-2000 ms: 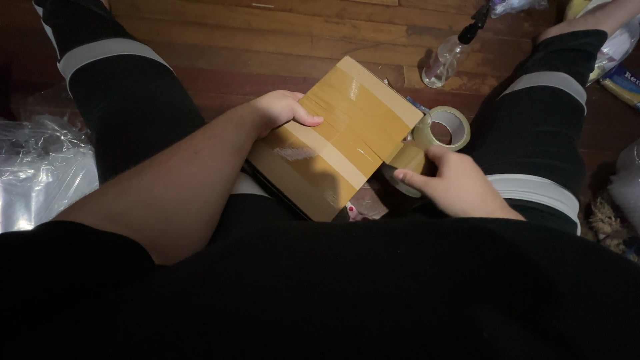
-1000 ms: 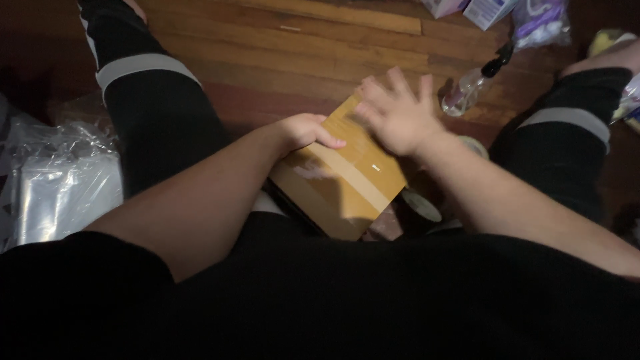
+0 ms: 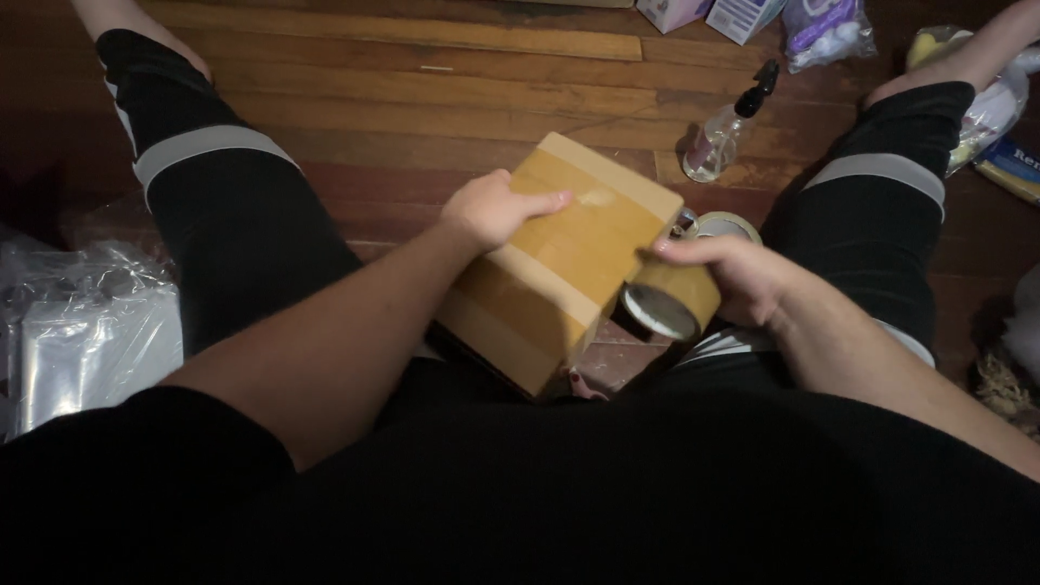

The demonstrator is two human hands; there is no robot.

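Observation:
A cardboard box [image 3: 561, 252] with strips of brown packing tape across its top is tilted between my legs. My left hand [image 3: 500, 213] grips its upper left side, thumb flat on the top face. At the box's right edge, my right hand [image 3: 735, 272] holds a roll of brown packing tape [image 3: 674, 296], the thumb near the box's corner. Another roll of tape [image 3: 729, 224] lies just behind that hand, partly hidden. Below the box shows a small part of a pink handle [image 3: 583, 385], perhaps of scissors.
A clear spray bottle [image 3: 717, 140] with a black trigger stands on the wooden floor [image 3: 366, 89] ahead. Clear plastic bags [image 3: 97, 341] lie by my left leg. Small cartons [image 3: 743, 16] and a bagged purple item [image 3: 825, 28] are at the back right, other bagged things beyond my right foot.
My right hand, raised with fingers spread over the box one second ago, has come down to the right and now holds the brown tape roll. My left hand has kept its hold on the box.

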